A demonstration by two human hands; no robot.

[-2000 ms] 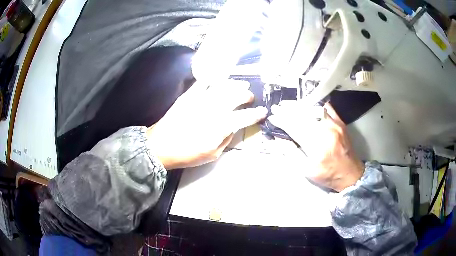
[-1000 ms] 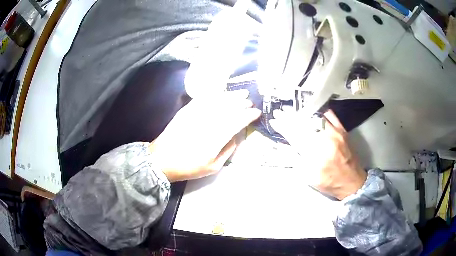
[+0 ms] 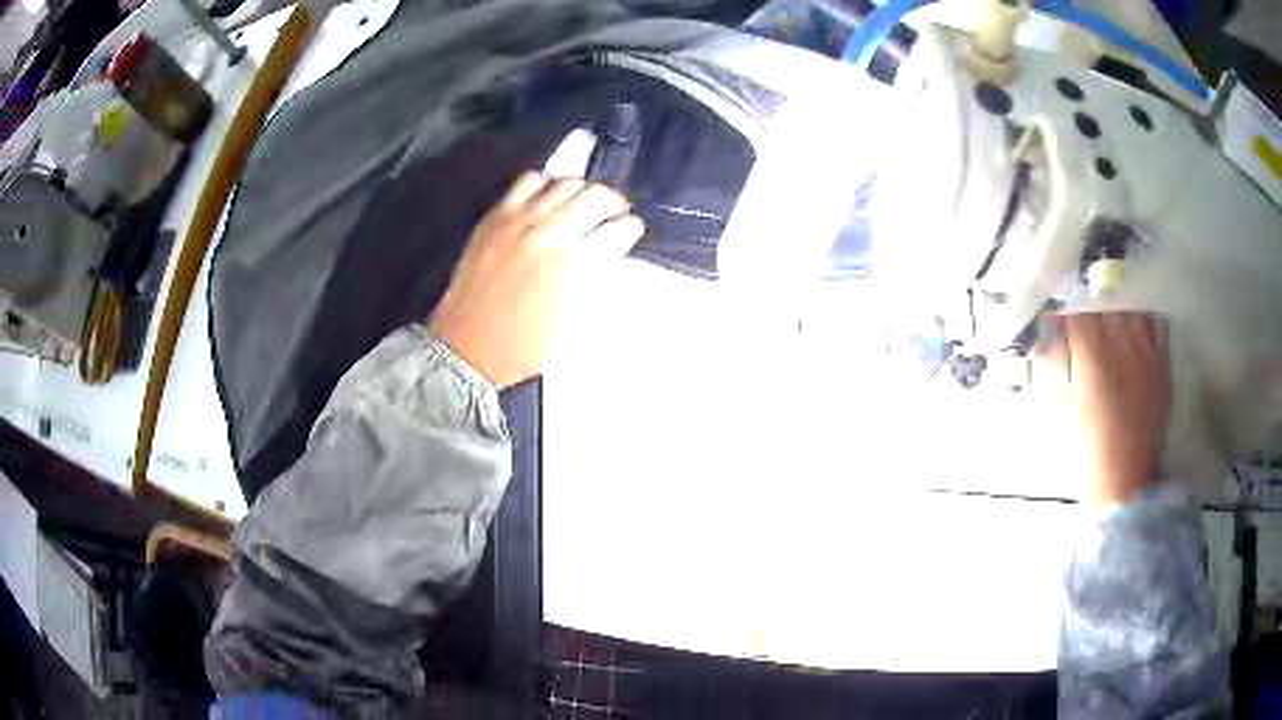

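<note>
The grey garment [image 3: 324, 225] with its darker panel [image 3: 689, 162] lies left of and behind the sewing area. My left hand [image 3: 541, 260] is on the dark panel, fingers curled around a bunched part of it; exact finger contact is partly hidden. My right hand [image 3: 1118, 387] is beside the machine head, right of the needle area [image 3: 970, 359]. Its fingertips are hard to make out, and I cannot tell whether it holds anything. The presser foot area is blurred by glare. No fabric is discernible at the needle.
The white machine head [image 3: 1195, 239] stands at the right, with a thread tension dial [image 3: 1106, 272]. The machine bed [image 3: 787, 521] is washed out by glare. A wood-coloured table edge [image 3: 211, 239], a red-lidded container [image 3: 162, 87] and a grey device [image 3: 42, 239] are at left.
My left hand has moved left and away from the needle, with the fabric. My right hand has moved right. The small dark piece right of the needle no longer shows. The view has shifted.
</note>
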